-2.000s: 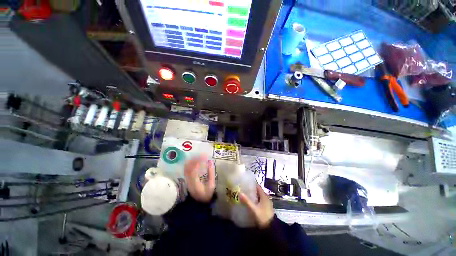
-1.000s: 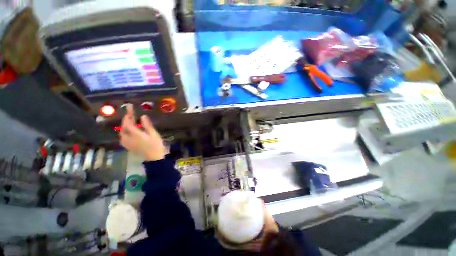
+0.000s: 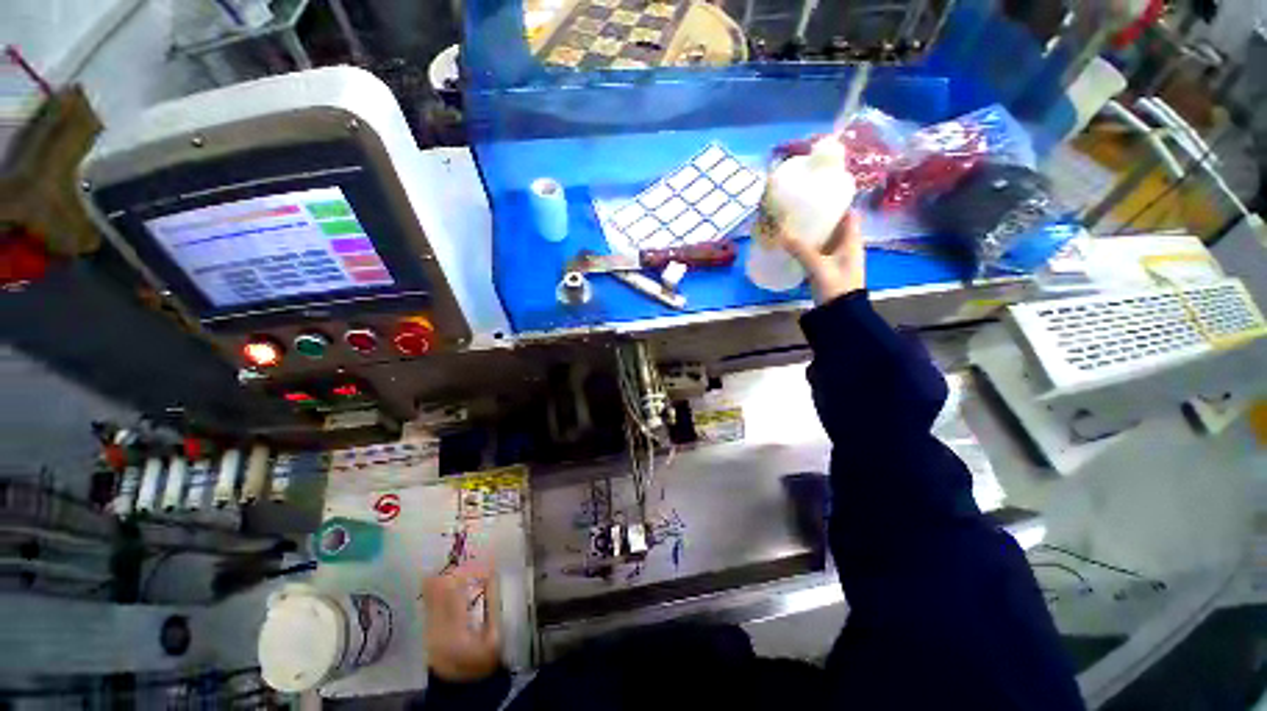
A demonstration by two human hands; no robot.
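My right hand (image 3: pixel 831 260) holds the translucent white squeeze bottle (image 3: pixel 802 206) over the blue mat, its thin spout pointing up and to the right. The bottle's base is at or just above the mat; I cannot tell if it touches. My left hand (image 3: pixel 466 618) is blurred, low over the white ledge (image 3: pixel 417 500), near a few thin wires (image 3: pixel 454 553). I cannot tell whether its fingers touch them. The grey output tray (image 3: pixel 736 535) is partly hidden by my right sleeve, as is the dark bag (image 3: pixel 806 507) in it.
A teal tape roll (image 3: pixel 348 539) and white lidded mug (image 3: pixel 302 639) stand on the left ledge. A label sheet (image 3: pixel 688 199), light blue roll (image 3: pixel 549 208), red-handled tool (image 3: pixel 691 256) and bags of red pieces (image 3: pixel 945 156) lie on the blue mat (image 3: pixel 528 292). The control screen (image 3: pixel 264 250) is upper left.
My right hand has carried the bottle from low in front of me up to the blue mat. My left hand has come down from the control buttons to the white ledge. The view has shifted.
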